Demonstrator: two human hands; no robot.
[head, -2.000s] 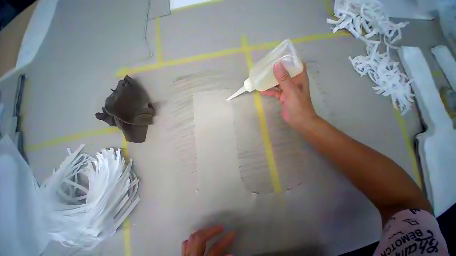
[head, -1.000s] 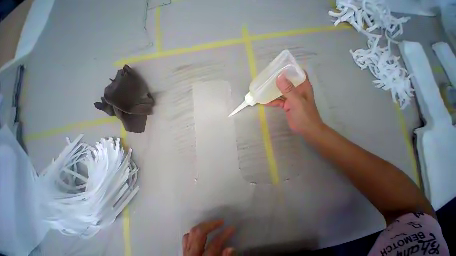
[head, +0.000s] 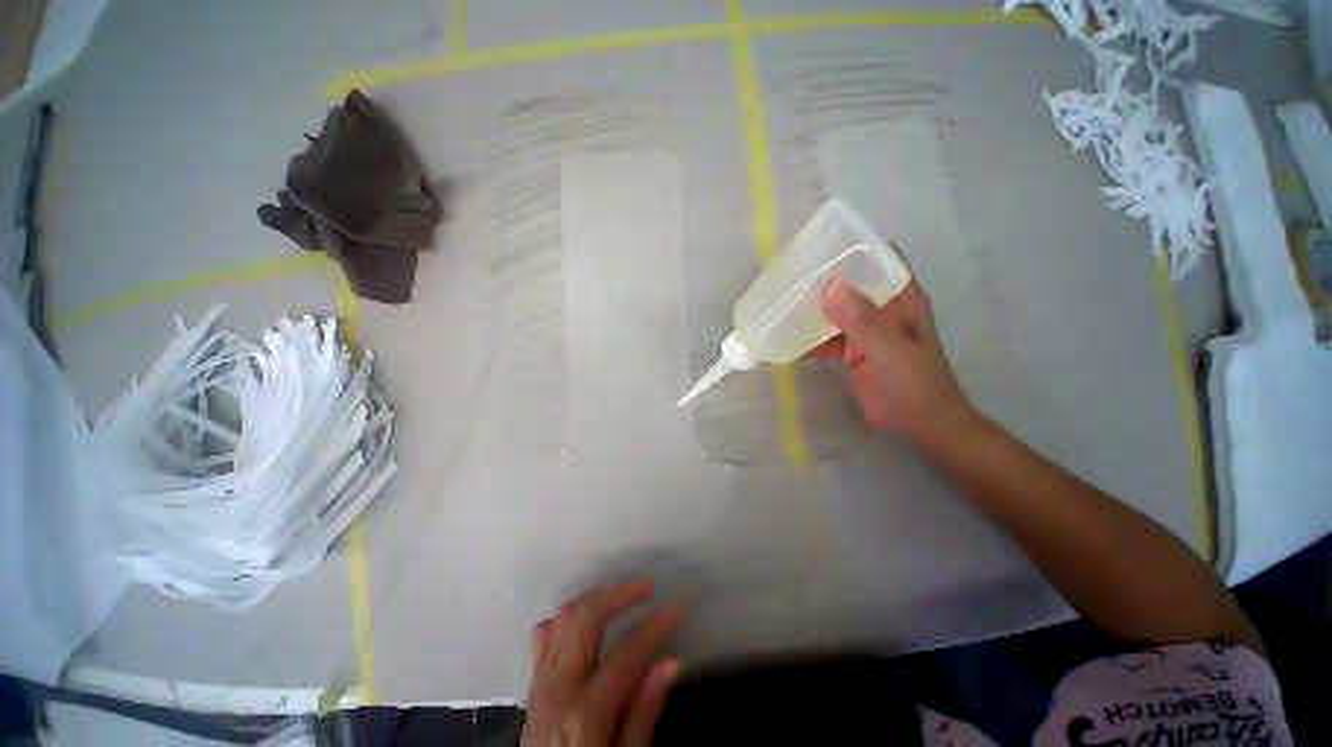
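My right hand (head: 894,350) grips a translucent pale yellow glue bottle (head: 818,285). The bottle is tilted, its thin nozzle pointing down and left. The nozzle tip is at the right edge of a pale strap shape (head: 624,277), low along its length; I cannot tell if it touches. A second pale strap shape (head: 888,168) lies beyond the bottle. Dark hatching surrounds both shapes. My left hand (head: 599,664) is at the near edge, fingers spread and holding nothing visible; its lower part is cut off.
A crumpled dark rag (head: 358,197) lies at the upper left. A looped bundle of long white strips (head: 241,460) lies at the left. Short white strips (head: 1132,153) lie at the far right, beside a white panel stack (head: 1268,350). Yellow tape (head: 555,56) crosses the table.
My right hand has moved the bottle nozzle toward me along the strap shape's right edge. The camera view has shifted, showing more of the near table edge. My left hand stays near that edge.
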